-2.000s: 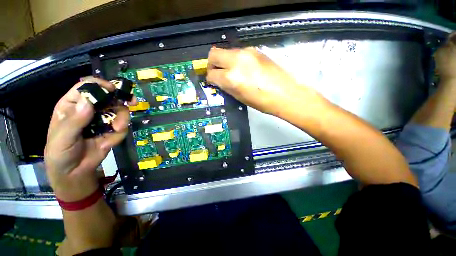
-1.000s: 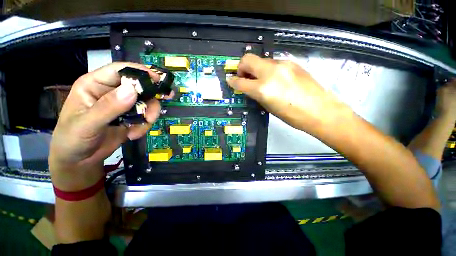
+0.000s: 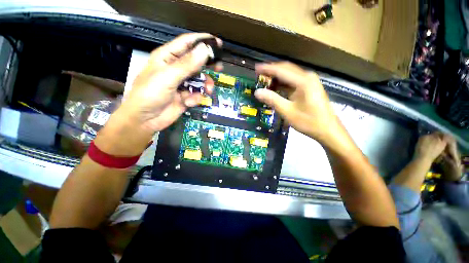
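My left hand [image 3: 172,85] is above the upper left part of the black carrier [image 3: 221,181] and holds dark chokes [image 3: 194,83] between thumb and fingers; how many is partly hidden. My right hand [image 3: 298,97] holds one choke [image 3: 264,82] with copper-coloured windings between thumb and fingers, over the carrier's upper right. Green circuit boards [image 3: 224,146] with yellow blocks lie in the carrier, in an upper and a lower row. My hands cover parts of the upper row.
An open cardboard box [image 3: 355,31] with a few chokes stands behind the line. A bright metal plate [image 3: 313,154] lies right of the carrier. A plastic bag [image 3: 85,120] lies in a carton at left. Another person's hands [image 3: 437,149] are at right. Wire bundles [image 3: 432,51] lie upper right.
The view has shifted, bringing the cardboard box in. My right hand has come off the upper board and now shows a choke between its fingers. My left hand still holds chokes.
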